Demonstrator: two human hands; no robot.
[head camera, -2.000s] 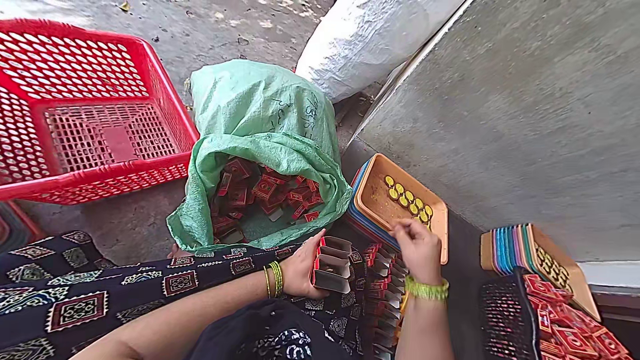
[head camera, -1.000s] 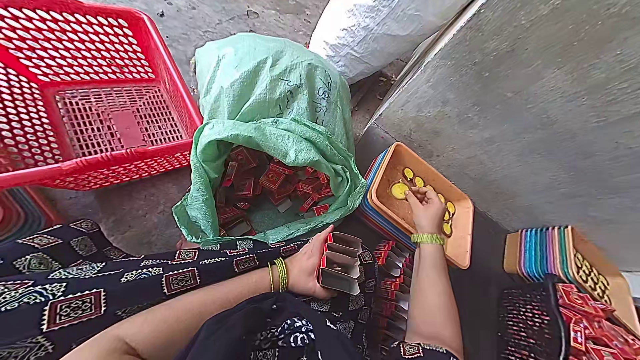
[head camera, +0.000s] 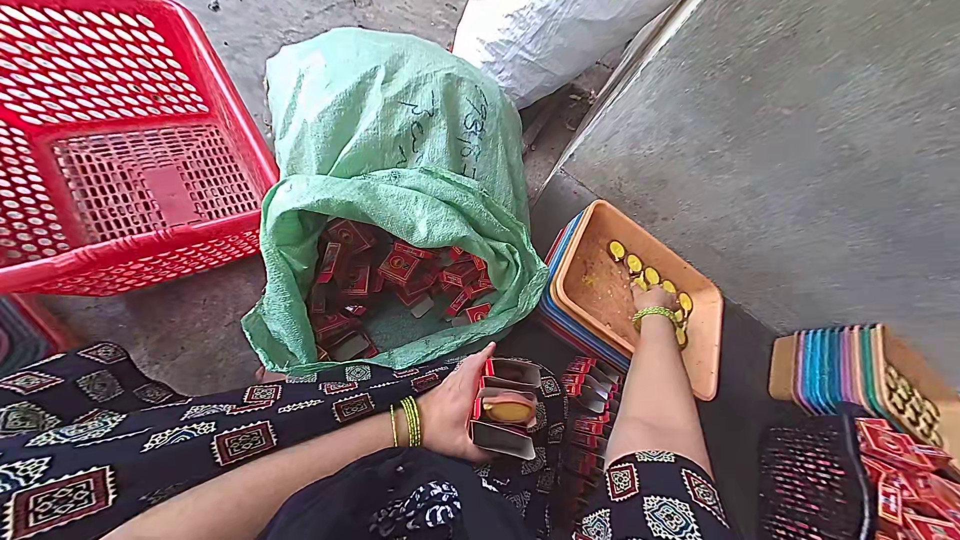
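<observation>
My left hand (head camera: 455, 411) grips a few small red cartons (head camera: 506, 442) side by side, their open ends facing right. In the middle carton lies a round yellow-brown piece (head camera: 508, 409). My right hand (head camera: 651, 298) reaches into an orange plastic tray (head camera: 711, 337), its fingers among round yellow pieces (head camera: 651, 275) set in rows; whether it grips one is hidden. That tray tops a stack of coloured trays. More red cartons (head camera: 589, 431) stand in a row between my arms, beside the patterned cloth on my lap.
A green woven sack (head camera: 397, 112) holds many red cartons (head camera: 405, 266). At the left is a red plastic basket (head camera: 169, 195). A white sack (head camera: 555, 45) lies behind. At the right are stacked trays (head camera: 832, 367) and a black basket (head camera: 810, 472) with red packets (head camera: 900, 480). A grey wall borders the trays.
A round piece now lies in the middle carton, where one second ago the cartons looked empty. My right hand remains at the orange tray's pieces, as one second ago.
</observation>
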